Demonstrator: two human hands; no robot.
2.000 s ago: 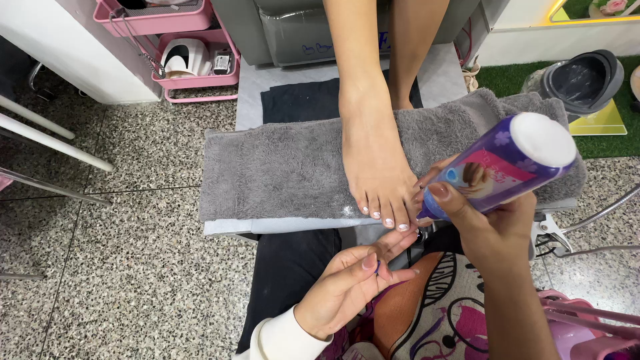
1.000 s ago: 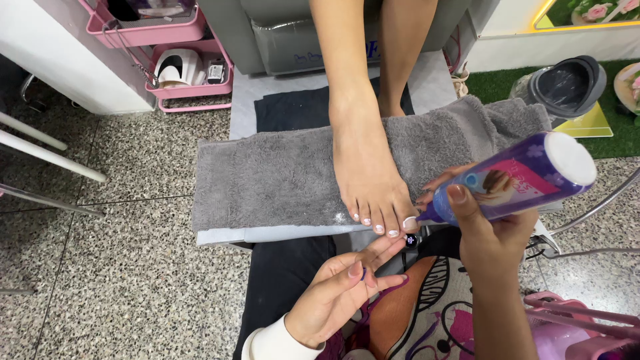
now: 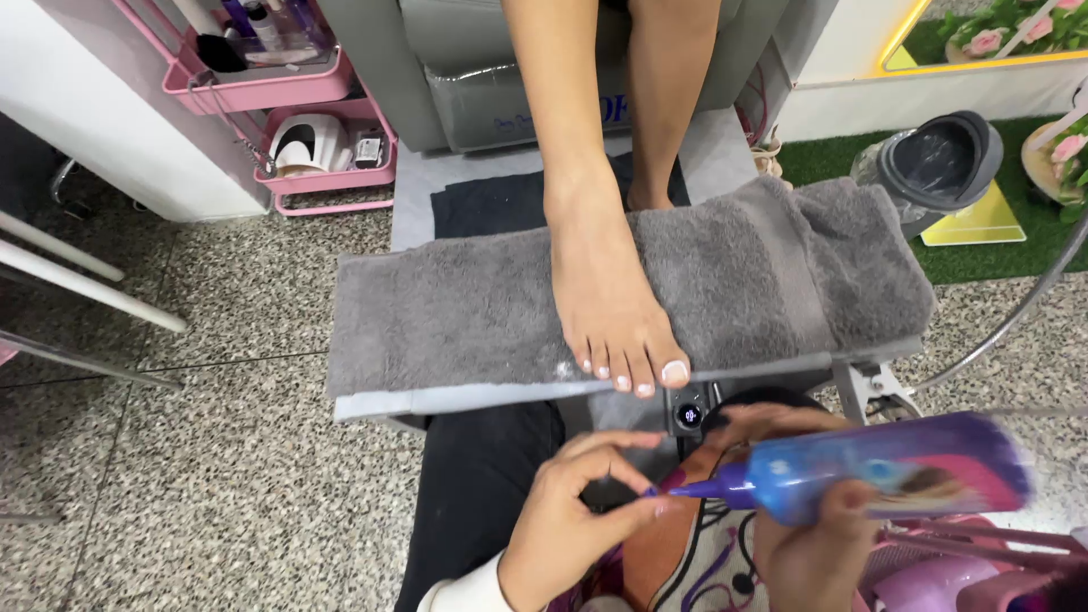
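A purple and blue plastic squeeze bottle (image 3: 884, 467) lies nearly level in my right hand (image 3: 816, 535), its pointed nozzle aimed left. At the nozzle's tip, my left hand (image 3: 578, 501) pinches a small purple piece, probably the nozzle cap (image 3: 650, 491), between thumb and finger. Another person's bare foot (image 3: 599, 280) rests on a folded grey towel (image 3: 442, 314), beyond both hands. Its toenails have white tips, and the big toenail (image 3: 676, 372) has a white edge. A small white patch (image 3: 564, 370) marks the towel beside the little toe.
A padded footrest (image 3: 595, 382) supports the towel, with a small device with a round display (image 3: 688, 415) below it. Back left stands a pink trolley (image 3: 263, 93); a dark-lidded container (image 3: 935, 161) is at right. A flexible metal arm (image 3: 1011, 327) curves along the right side.
The bottle has moved away from the big toe, down towards my lap, and now lies more level. My left fingers have come off the toes and meet the nozzle tip.
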